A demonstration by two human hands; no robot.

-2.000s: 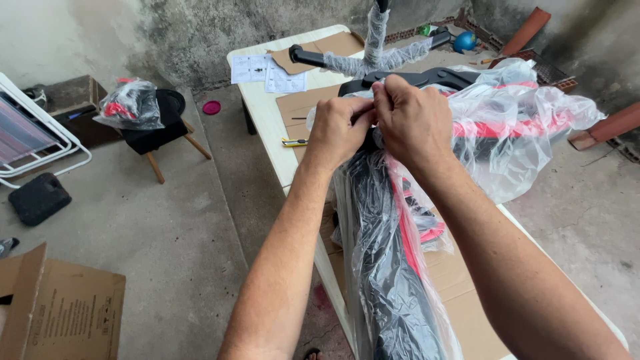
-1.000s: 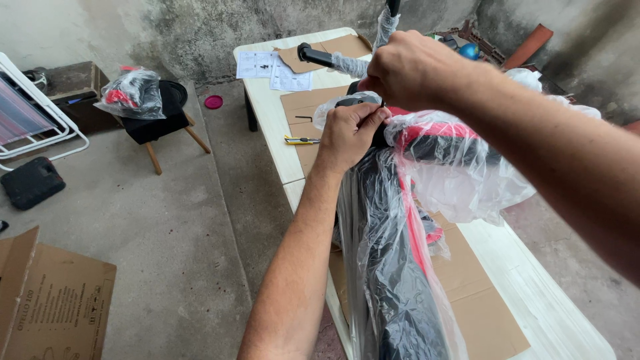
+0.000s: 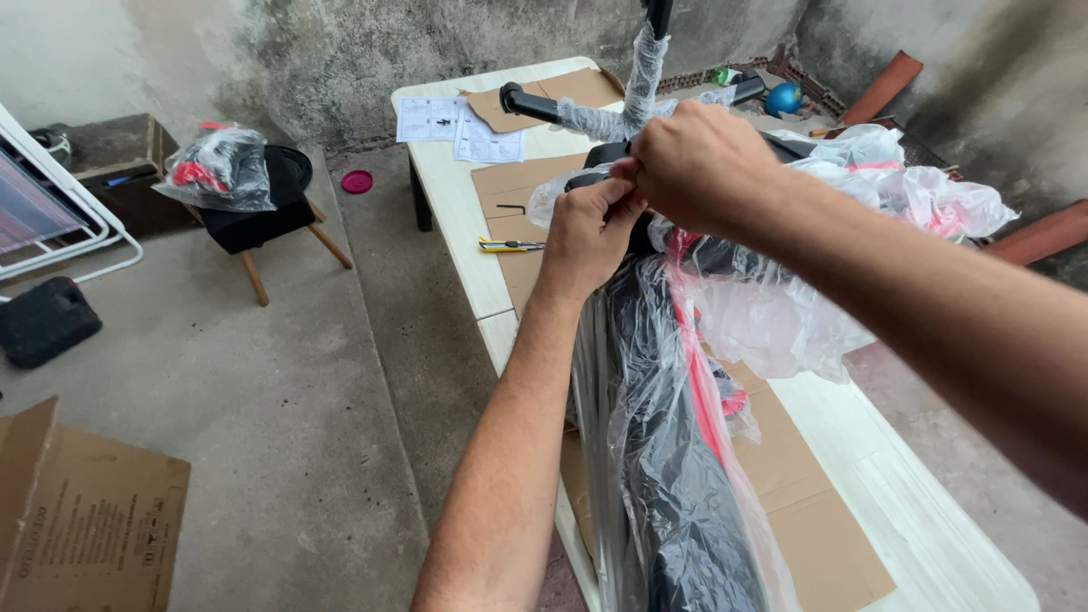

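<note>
A black and red chair (image 3: 680,442), mostly wrapped in clear plastic, lies across the white table (image 3: 918,476). Black legs of a chair base (image 3: 642,76), wound in clear wrap, stick up behind my hands. My left hand (image 3: 595,225) has its fingertips pinched at the joint between the base and the wrapped part. Against those fingertips, my right hand (image 3: 697,161) is closed; whatever small thing the fingers grip is hidden. To the left of my left hand lie a yellow utility knife (image 3: 510,246) and a black hex key (image 3: 512,207) on cardboard (image 3: 497,183).
Printed instruction sheets (image 3: 489,140) lie at the table's far left corner. A black stool (image 3: 259,221) on the left bears a plastic-wrapped bundle (image 3: 217,170). An open cardboard box (image 3: 102,518) stands at lower left, below a black case (image 3: 47,321). Walls close off the back.
My right hand has come back down from the wrapped leg to beside my left hand. The chair base has turned, with one leg now pointing further up than two seconds ago.
</note>
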